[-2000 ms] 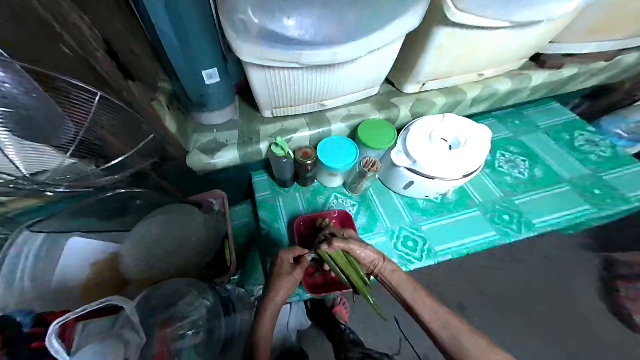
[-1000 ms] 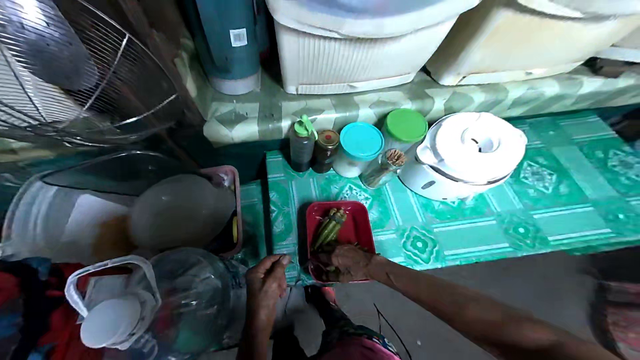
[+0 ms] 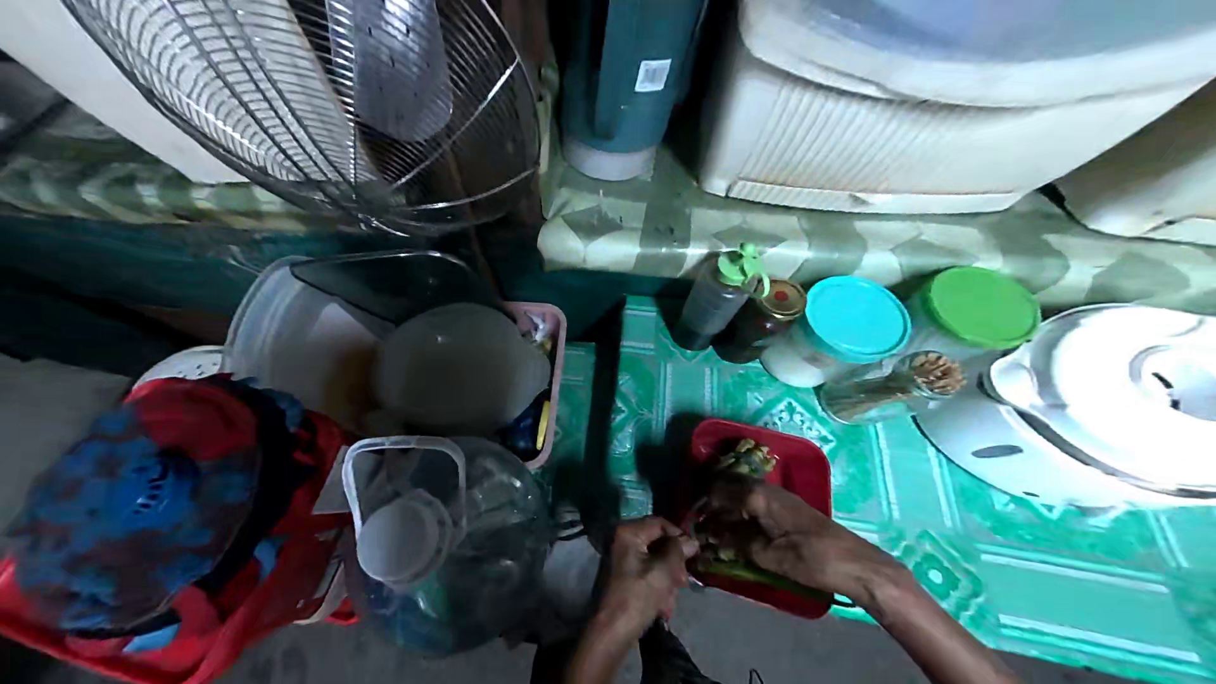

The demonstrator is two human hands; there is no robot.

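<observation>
A red plastic tray lies near the front edge of the green patterned tablecloth. Over it, my right hand is closed around green vegetable pods, whose tips show at the tray's front side. Some stem ends stick out beyond the fingers. My left hand is beside the tray's left edge, thumb and fingertips pinched together near the right hand's fingers; whether something thin is between them is too blurred to tell.
Behind the tray stand a squeeze bottle, a dark jar, a blue-lidded container, a green-lidded container, a toothpick jar and a white lidded appliance. At left are a wire fan guard and a large clear jug.
My right hand has lifted the green pods that lay in the red tray a second ago. My left hand has come closer to it. The view has swung left.
</observation>
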